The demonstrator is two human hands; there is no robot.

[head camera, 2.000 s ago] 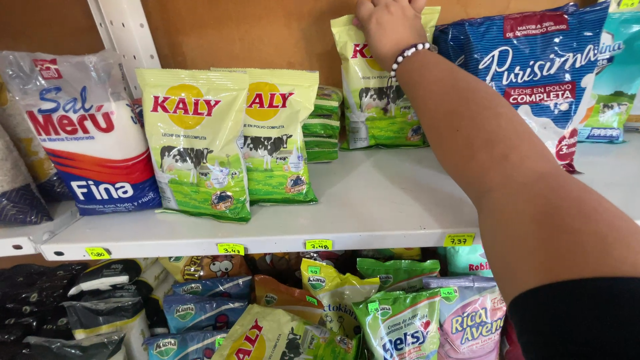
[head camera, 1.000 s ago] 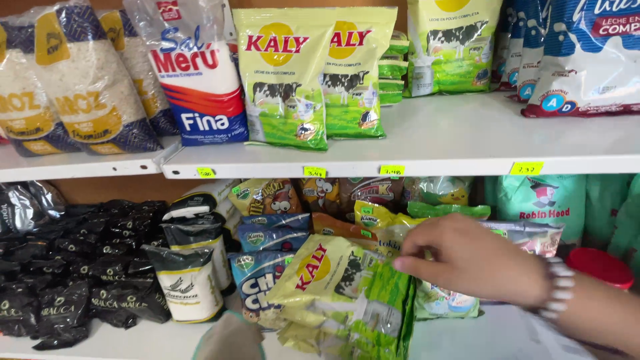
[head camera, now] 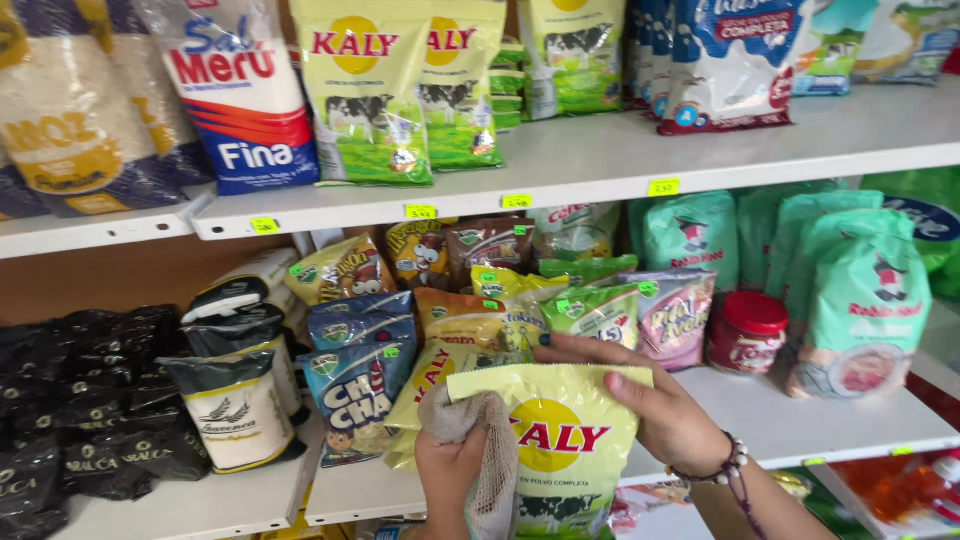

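Note:
A yellow-green Kaly powdered milk bag (head camera: 566, 450) is held upright in front of the lower shelf. My left hand (head camera: 450, 480) grips a greyish mesh cloth (head camera: 491, 450) against the bag's left side. My right hand (head camera: 660, 412), with a beaded bracelet at the wrist, holds the bag's upper right edge, thumb in front. Behind it, another Kaly bag (head camera: 431, 382) leans on the lower shelf, partly hidden. More Kaly bags (head camera: 367, 112) stand on the upper shelf.
The white upper shelf edge (head camera: 465, 206) runs above my hands. Blue snack bags (head camera: 360, 397) and white-and-black bags (head camera: 236, 412) stand at left on the lower shelf. A red-lidded jar (head camera: 746, 330) and green flour bags (head camera: 862, 315) are at right.
My right hand was at the upper shelf, then over the Kaly bags below. Now one Kaly bag is up between both hands. My left hand has come into clear view with the cloth.

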